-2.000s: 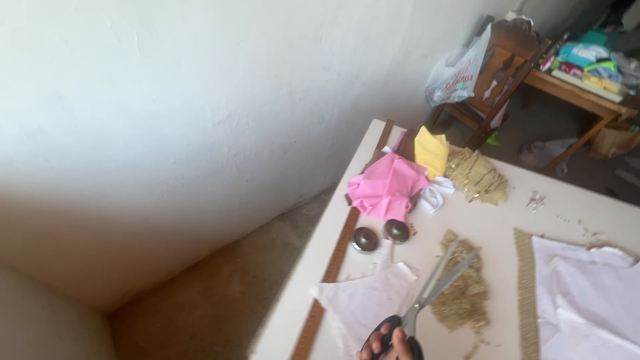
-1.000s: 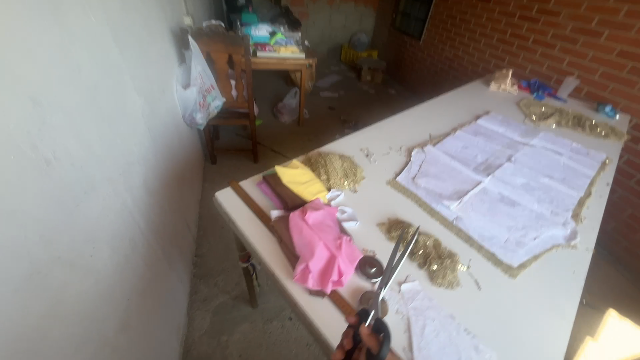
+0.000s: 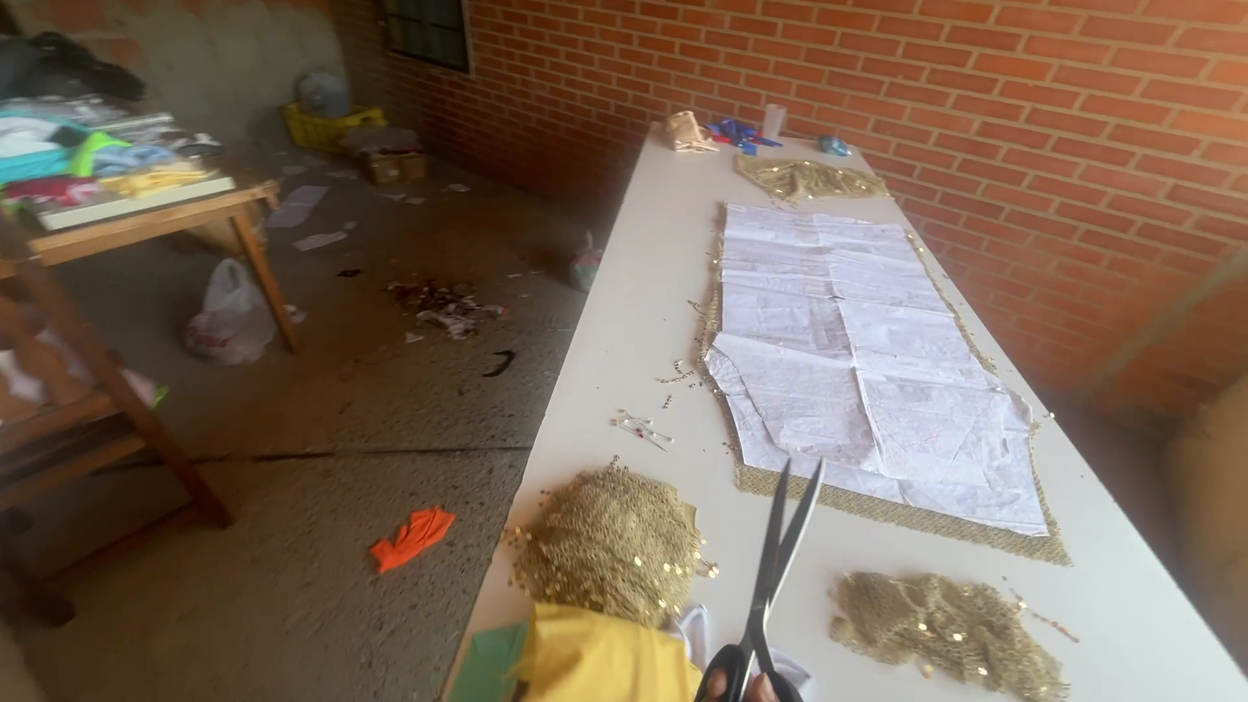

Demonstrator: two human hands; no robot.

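At the bottom edge, my right hand grips the black handles of a pair of fabric scissors, whose blades point up, slightly apart, over the table. My left hand is out of the frame. Beyond the blades lies a white paper pattern with creases, on top of gold sequined fabric that shows around its edges. A heap of gold sequined fabric sits left of the scissors, another crumpled piece to the right. Yellow cloth and green cloth lie at the lower left.
Pins lie on the white table near its left edge. More sequined fabric, beige cloth and blue cloth are at the far end. A wooden chair stands left; orange cloth is on the floor.
The view has swung right, from the wall and chair to the table's length. The scissors, still in my right hand, now stand by the heap of sequined fabric and the yellow cloth.
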